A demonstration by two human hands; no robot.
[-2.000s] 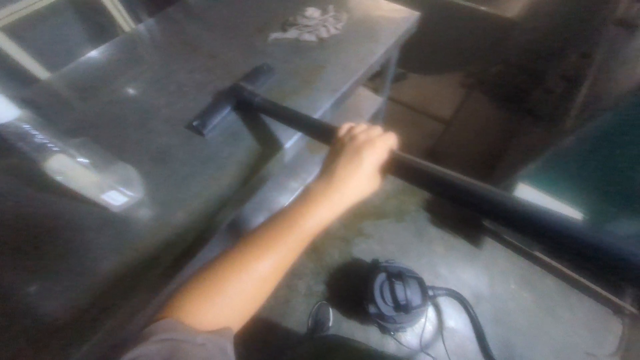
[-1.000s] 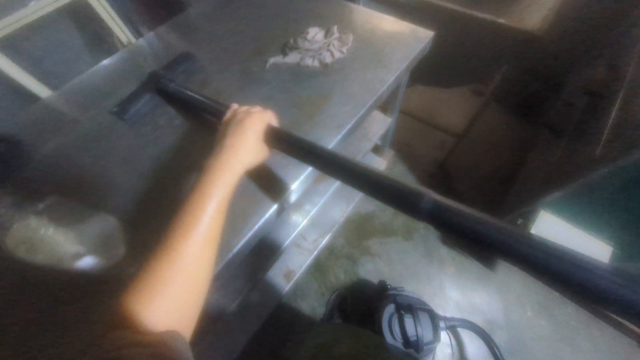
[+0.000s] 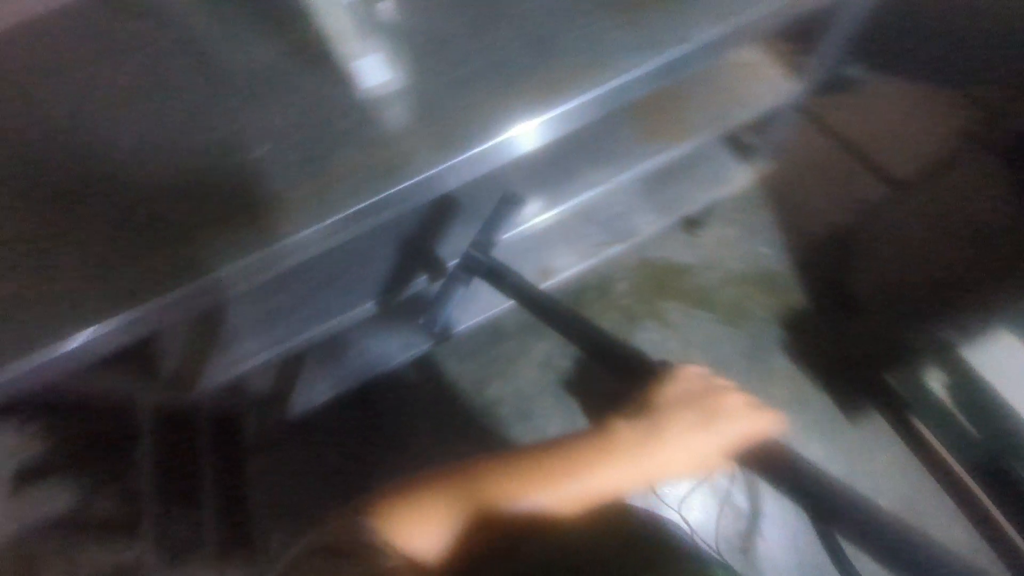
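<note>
My left hand (image 3: 712,416) is closed around the black tube of a vacuum cleaner wand (image 3: 560,316), with the forearm coming from the lower left. At the wand's far end, the wide T-shaped nozzle (image 3: 472,264) is in front of the side of the metal table, below its top edge (image 3: 520,140). Blur hides whether the nozzle touches the lower shelf (image 3: 632,208). The tube runs on past my hand to the lower right corner. My right hand is out of view.
A blurred pale item (image 3: 372,72) lies on the tabletop. Thin cords (image 3: 680,508) and a pale, partly hidden shape are below my forearm. A dark rail (image 3: 952,472) slants along the right, and the concrete floor (image 3: 512,384) shows beside the table.
The nozzle was over the tabletop and is now below the table's edge, in front of its side. My left hand has drawn back with the wand. The view has shifted strongly.
</note>
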